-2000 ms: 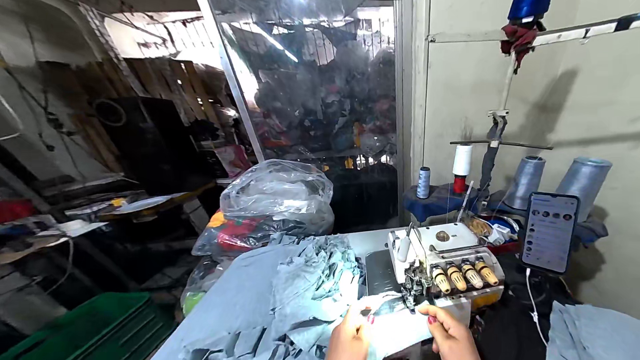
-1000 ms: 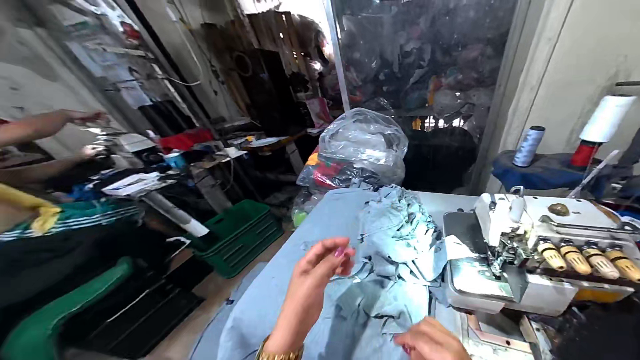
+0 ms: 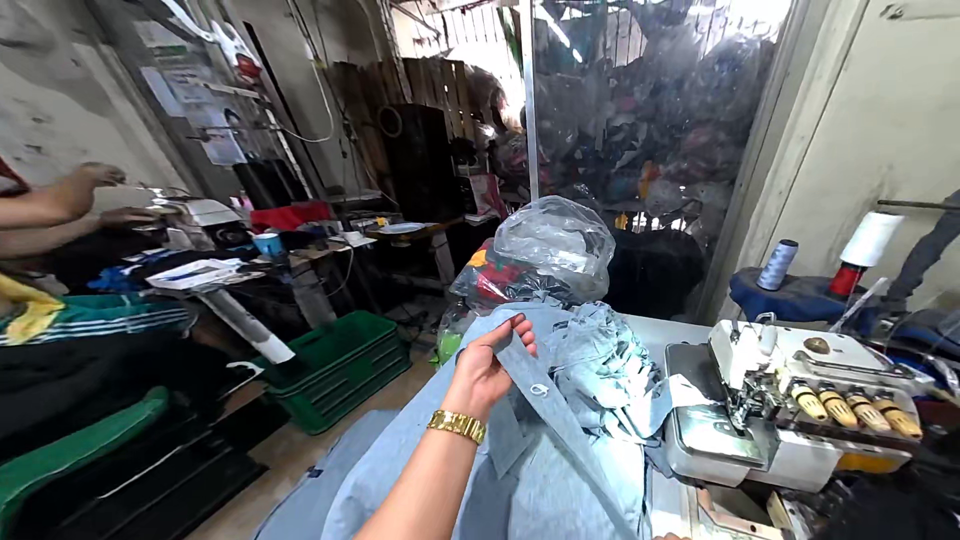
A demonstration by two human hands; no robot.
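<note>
My left hand point(image 3: 491, 360), a gold watch band on its wrist, grips a long light-blue fabric strip point(image 3: 544, 390) that hangs diagonally down to the right. The strip lies over a pile of light-blue fabric pieces point(image 3: 604, 360) on the table. Only a fingertip of my right hand point(image 3: 670, 536) shows at the bottom edge; what it holds is hidden. To the right stands a white overlock sewing machine point(image 3: 810, 397), with a small piece of pale fabric point(image 3: 688, 394) at its plate.
Behind the pile is a clear plastic bag point(image 3: 555, 247) of coloured fabric. A green plastic crate point(image 3: 337, 375) stands on the floor at left. Farther left, a co-worker's hands point(image 3: 112, 199) are near another sewing machine point(image 3: 199, 217). Thread cones point(image 3: 862, 247) stand behind the overlock machine.
The view has turned left since two seconds ago. My left hand has gone from the overlock machine to the fabric pile and taken hold of a strip. My right hand has moved almost out of view.
</note>
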